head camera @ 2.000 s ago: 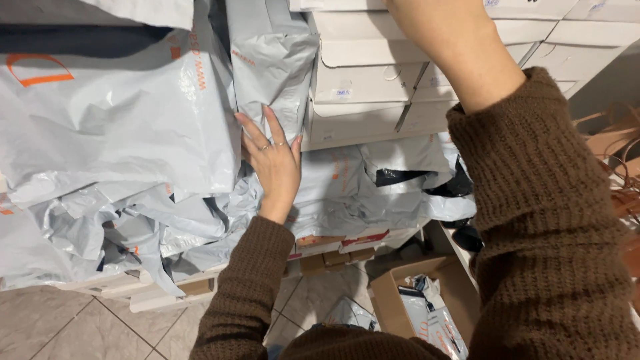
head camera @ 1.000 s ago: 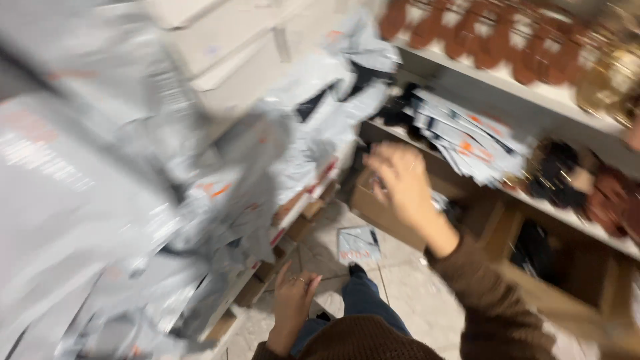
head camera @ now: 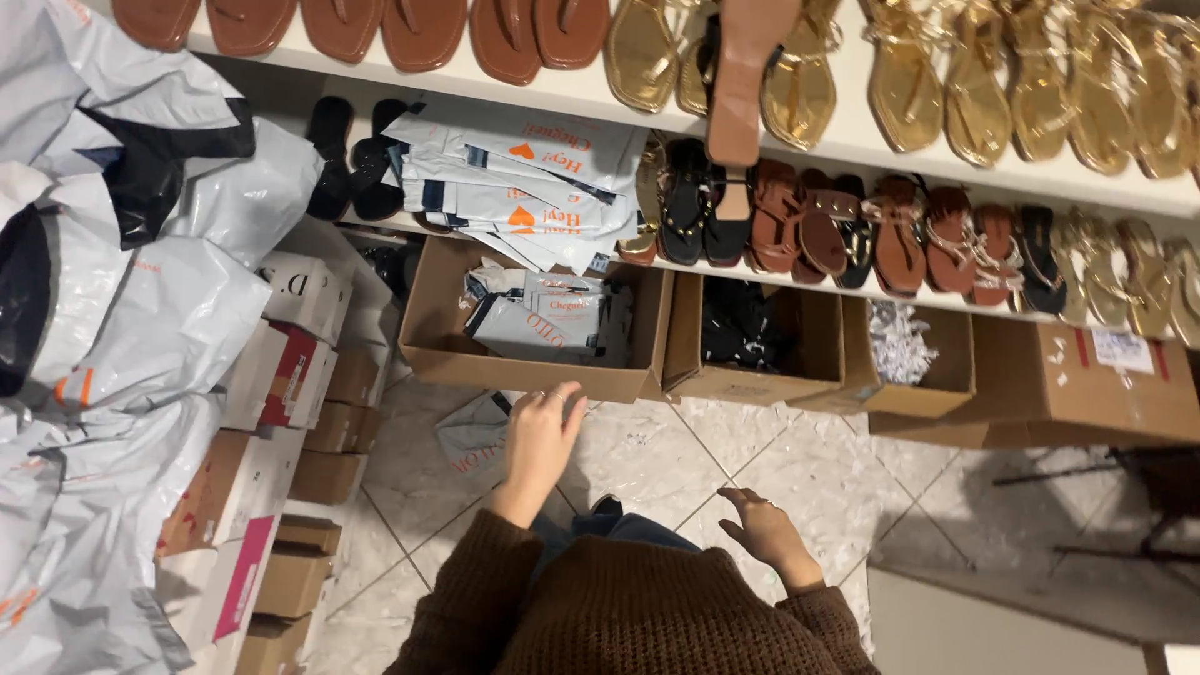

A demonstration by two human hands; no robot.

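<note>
My left hand (head camera: 547,441) hangs empty with its fingers loosely apart, just in front of an open cardboard box (head camera: 525,370) that holds grey-white plastic mailer bags (head camera: 553,323). To the right and lower, over the tiled floor, my right hand (head camera: 764,530) is also empty, its fingers slightly curled but apart. Above the box, a stack of printed plastic mailers (head camera: 525,178) lies on the lower shelf. One more mailer (head camera: 473,431) lies on the floor beside my left hand.
Gold sandals (head camera: 905,89) and brown sandals (head camera: 422,33) line the upper shelf (head camera: 844,155). More sandals (head camera: 900,234) stand below. Cardboard boxes (head camera: 759,380) hold dark material and shredded paper (head camera: 900,347). Large plastic bags (head camera: 178,309) and shoe boxes (head camera: 281,375) fill the left.
The view has swung right. Two seconds ago my left hand touched a wrapped grey package and my right was raised near white boxes; now both are lowered and away from them.
</note>
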